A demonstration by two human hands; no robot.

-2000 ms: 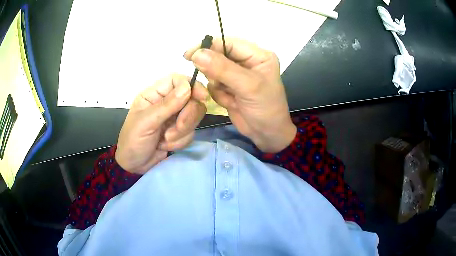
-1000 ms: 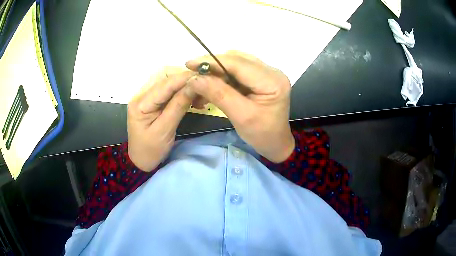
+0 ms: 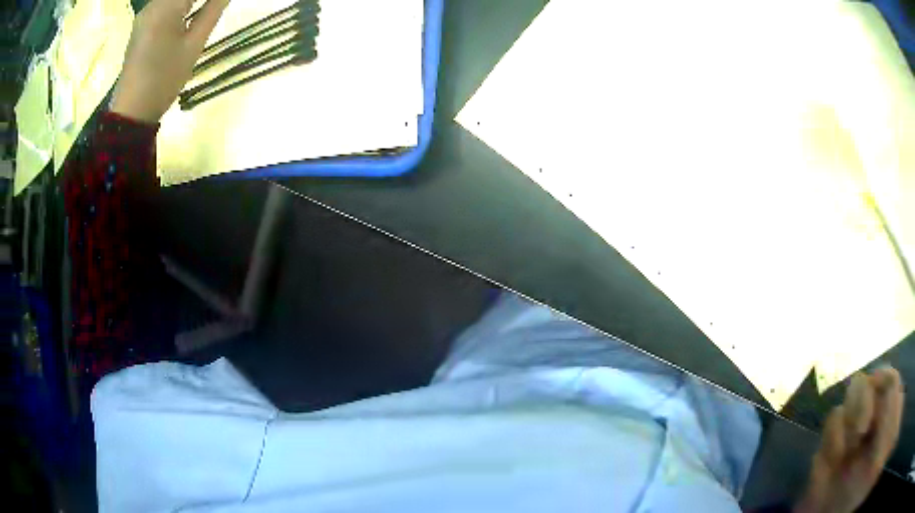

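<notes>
Several slim black workpieces [image 3: 251, 68] lie side by side on the pale liner paper [image 3: 351, 110] in the blue-rimmed tray [image 3: 432, 90], their thicker heads to the right. My left hand [image 3: 166, 50] is at the upper left, over the left ends of the workpieces. Its fingertips are cut off by the top edge, so what it holds is hidden. My right hand [image 3: 858, 431] is at the lower right, beside the corner of the white work paper [image 3: 682, 150], fingers close together. I cannot tell whether it holds the thin probe.
The dark bench [image 3: 472, 210] shows between tray and work paper, with its front edge running diagonally down to the right. Crumpled yellowish sheets [image 3: 90, 70] are at the far left. A blue corner shows at the upper right. A metal frame [image 3: 256, 261] is below the bench.
The view has swung left, bringing the tray well into the picture. My hands have parted: the left is now over the tray, the right low at the right. The held workpiece is no longer visible.
</notes>
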